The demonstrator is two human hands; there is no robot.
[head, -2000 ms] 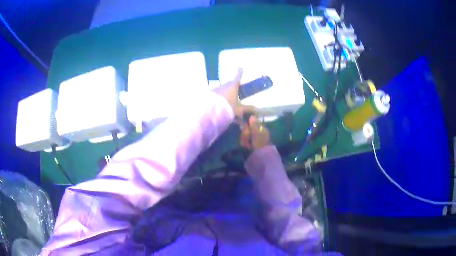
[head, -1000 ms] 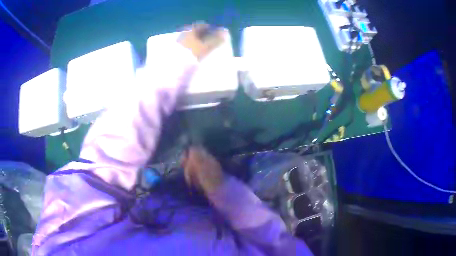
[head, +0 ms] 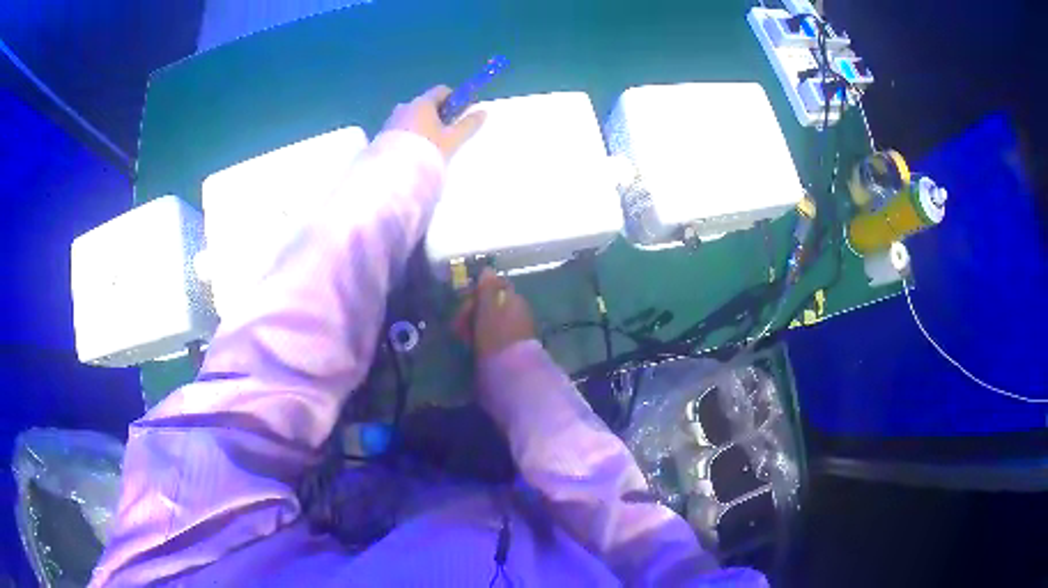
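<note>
Four white box-shaped units, perhaps projectors, stand in a row on the green table. My left hand [head: 434,124] holds a slim dark remote control [head: 475,87] at the far left corner of the third unit from the left [head: 523,184]. My right hand [head: 499,312] is at that unit's near edge, fingertips closed on a small dark plug [head: 478,269]; the plug is mostly hidden. A yellow tab [head: 460,273] shows beside it. The rightmost unit [head: 707,155] is untouched. My left sleeve covers part of the second unit [head: 270,190].
A white power strip [head: 810,69] with plugs lies at the far right. A yellow cylinder [head: 887,225] and a round roll [head: 883,172] sit at the right edge. Black cables [head: 736,310] run along the near right. A plastic-lined crate [head: 736,442] is below the table.
Both hands have left the rightmost unit for the third one. The left hand moved left with the remote; the right hand dropped below the table edge, then rose to the unit's near edge. The view shifted.
</note>
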